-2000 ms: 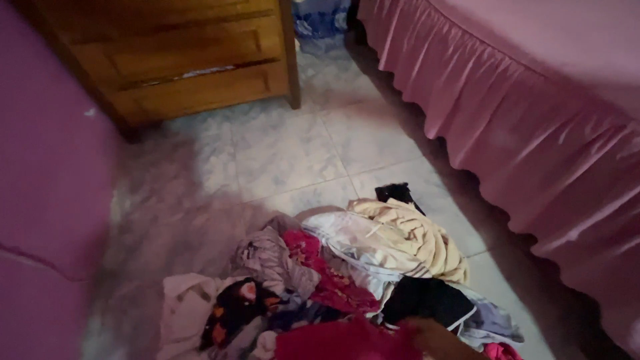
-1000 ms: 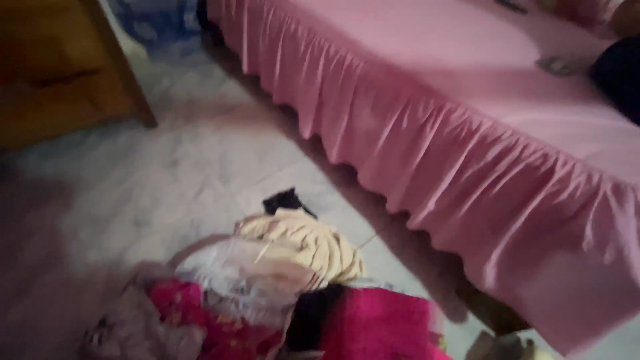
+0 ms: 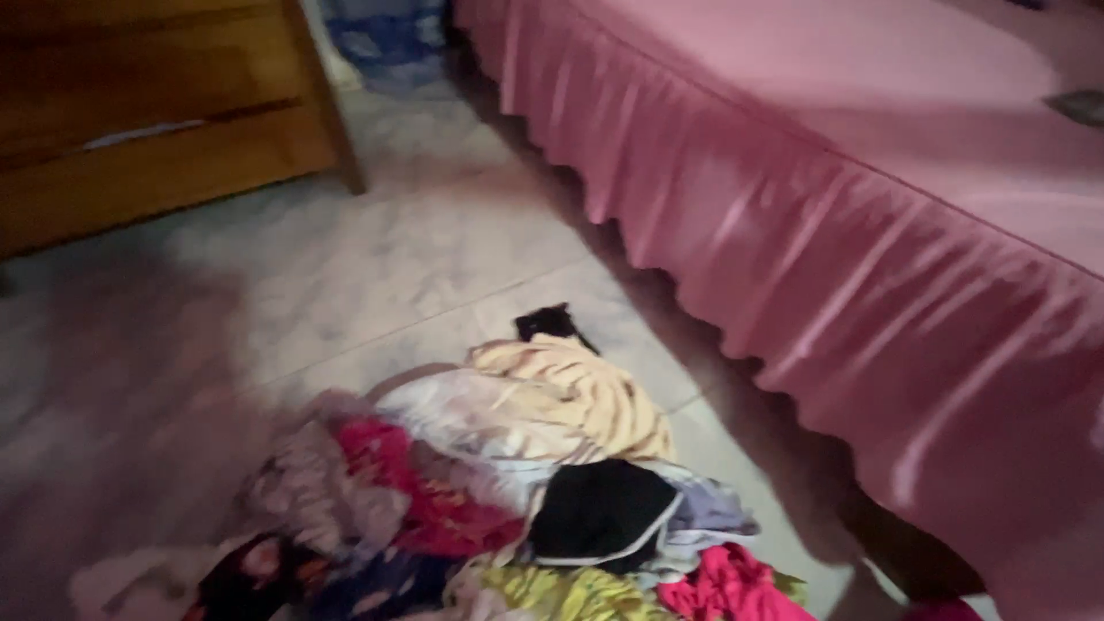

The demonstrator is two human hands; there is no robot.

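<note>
Neither my left hand nor my right hand shows in the head view. A heap of clothes lies on the tiled floor at the bottom middle. It includes a cream striped garment, a white garment, a black garment with white edging and a dark pink garment. Nearer the bottom edge are a yellow garment and a bright pink one. A small black cloth touches the far end of the heap. A greyish garment lies at its left side.
A wooden chest of drawers stands at the upper left, with something pale in a drawer gap. A bed with a pink ruffled skirt fills the right side. Blue patterned fabric is at the back. Shadow falls on the floor at left.
The bright pink cloth seen over the heap a second ago is no longer there; yellow and black garments show. The hand seen near the bottom two seconds ago is out of view.
</note>
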